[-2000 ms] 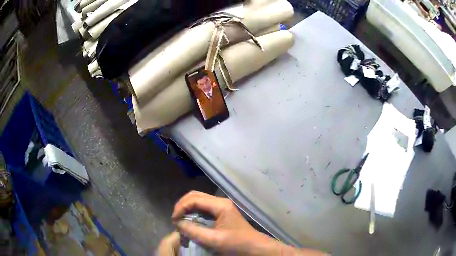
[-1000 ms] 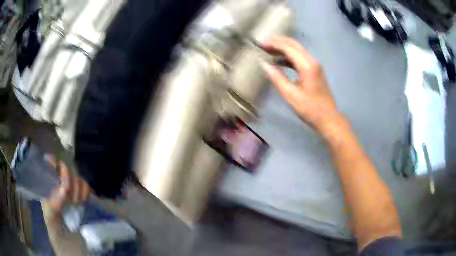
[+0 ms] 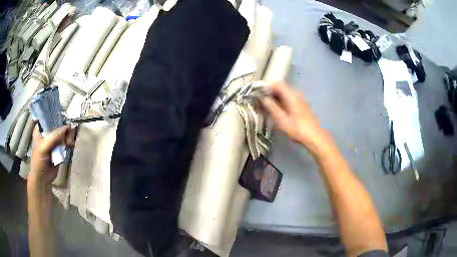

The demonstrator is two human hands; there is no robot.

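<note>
My left hand is at the left, closed around a white-grey bundle of cut strips that stands up out of the fingers. My right hand is right of centre, its fingertips pinching the ends of light and dark frayed strips. These strips lie across a beige roll, beside a large black fabric bundle. A thin dark strip runs between the left hand and the black bundle. Whether it is held is unclear.
A smartphone leans at the rolls' right side. On the grey table are scissors, white paper, a thin pale stick and black bundles with white tags. More tied beige rolls lie at the left.
The view has swung left onto the rolls. My hands have parted from the bundle they were both at. The left carries it over the left rolls; the right has reached the frayed strips.
</note>
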